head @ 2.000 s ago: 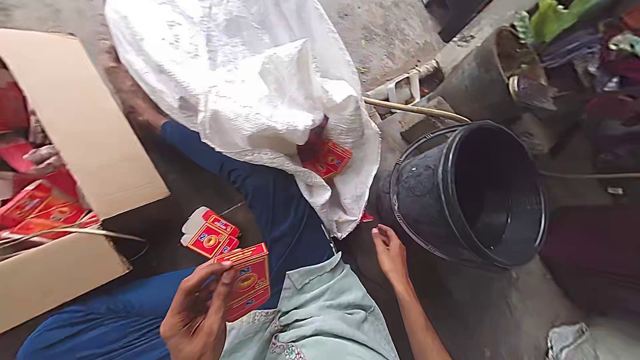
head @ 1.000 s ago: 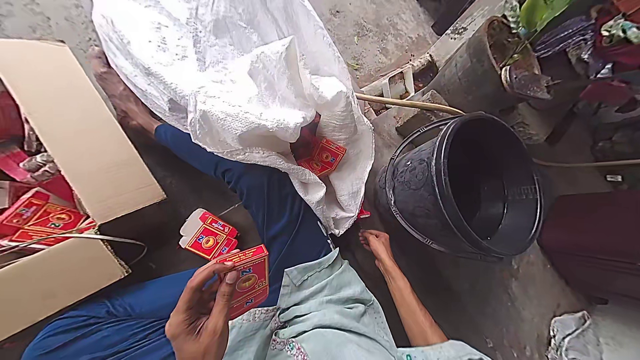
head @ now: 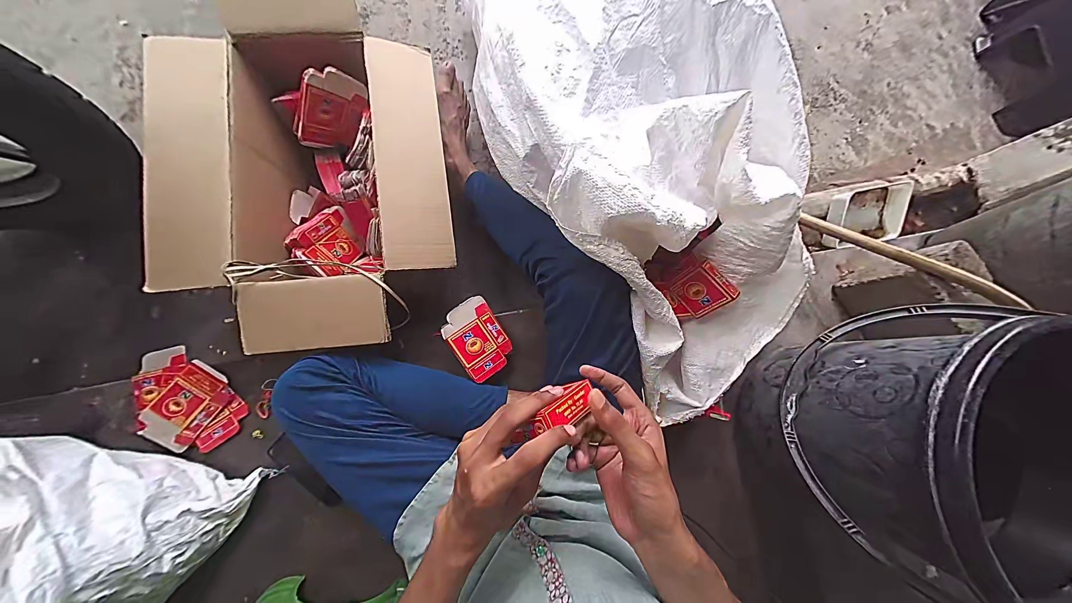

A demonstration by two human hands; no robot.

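Between my two hands, above my lap, is a small red printed carton (head: pixel 565 405). My left hand (head: pixel 507 461) grips its left end between thumb and fingers. My right hand (head: pixel 624 452) has thumb and fingers on the carton's right end; its underside is hidden. A flattened red carton (head: pixel 477 339) lies on the floor beyond my bent leg. More red cartons (head: pixel 699 289) show at the mouth of a white woven sack (head: pixel 620 184). An open cardboard box (head: pixel 310 314) holds flattened red cartons (head: pixel 331 109), some in bundles.
A pile of flattened red cartons (head: pixel 188 402) lies on the floor at left, above a second white sack (head: pixel 100 519). At right stands a black bucket (head: pixel 871 435) with its handle, and a stick (head: pixel 921 261) runs behind it. A tyre (head: pixel 59 142) is at upper left.
My right hand has come from beside the sack to the carton, which my left hand held alone before. The view has shifted to the left, showing more of the cardboard box.
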